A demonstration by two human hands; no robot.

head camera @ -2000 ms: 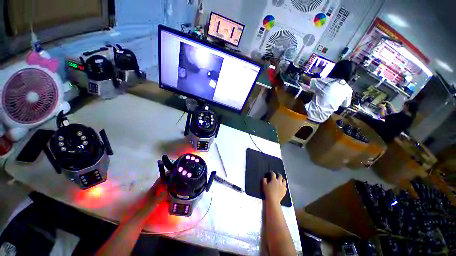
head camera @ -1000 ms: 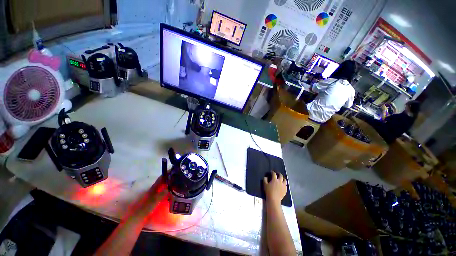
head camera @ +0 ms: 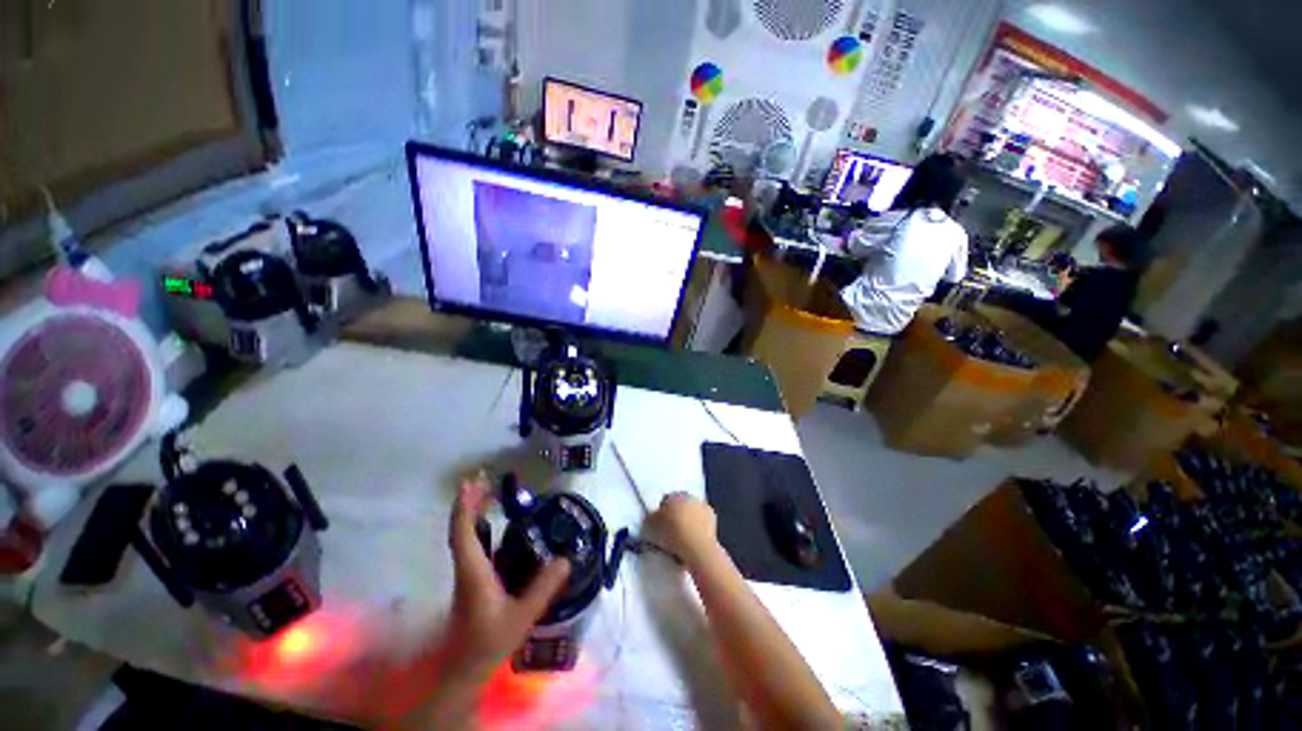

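Observation:
The dome camera under test (head camera: 571, 536) stands at the table's front, with red light at its base. My left hand (head camera: 493, 600) is at its left side, fingers upright beside the left antenna and thumb across the black ball. My right hand (head camera: 685, 526) is curled over a dark pen-like tool (head camera: 650, 547) right of the camera; the fingertips are hidden, so a grip on it cannot be told. The mouse (head camera: 790, 530) lies untouched on its black pad (head camera: 745, 493). The monitor (head camera: 550, 246) shows a dim purple-grey picture.
A second dome camera (head camera: 568, 403) stands behind, a third (head camera: 236, 536) at left with red light before it. A phone (head camera: 107, 536) and pink-white fan (head camera: 74, 393) are far left. Cartons of cameras (head camera: 971, 550) stand right of the table. Two people sit beyond.
My right hand has left the mouse and moved left to the dark tool. My left thumb has come up onto the ball. The ball's bright reflection is gone, the monitor picture has changed, and the view has shifted.

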